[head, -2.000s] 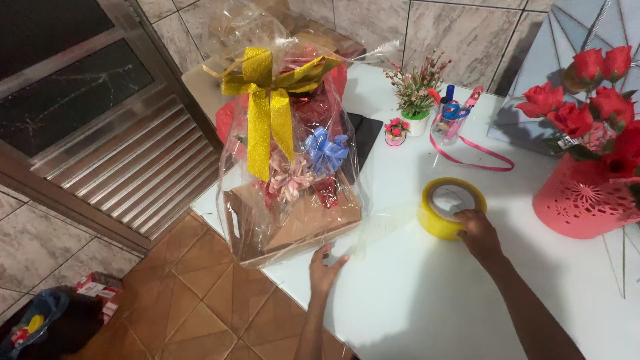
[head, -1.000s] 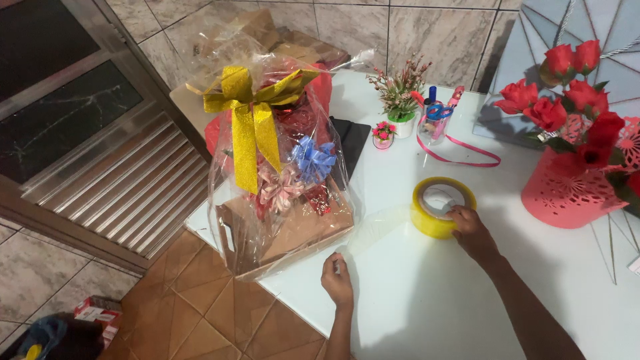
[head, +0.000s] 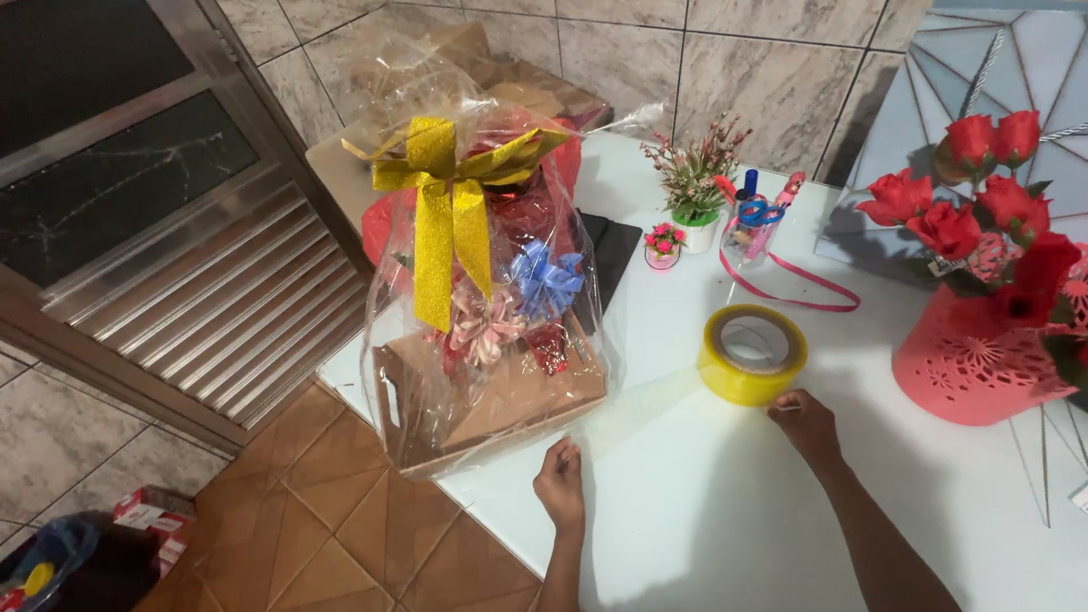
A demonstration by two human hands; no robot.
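Observation:
A large roll of yellow-edged clear packing tape (head: 752, 355) lies on the white table. My right hand (head: 803, 425) is at its lower right edge, fingertips pinched together; whether they grip the tape is unclear. A strip of clear tape (head: 650, 408) runs left from the roll toward my left hand (head: 561, 484), whose fingers are closed on its end. Just left of that hand stands a cardboard tray (head: 527, 395) wrapped in clear cellophane, with a gold glitter bow (head: 438, 178) on top. Pink ribbon (head: 486, 323) and blue ribbon (head: 548, 279) bows show on it.
Small potted artificial plants (head: 697, 212), a clear cup (head: 752, 234) with scissors and pens, and a pink ribbon (head: 799, 299) are behind the roll. A coral pot (head: 977, 365) of red roses is at right. The table edge, a metal door (head: 204, 280) and a bin (head: 85, 561) lie left.
My right hand has moved from the roll's center opening to its lower right edge. My left hand's fingers, more spread two seconds ago, are now closed together.

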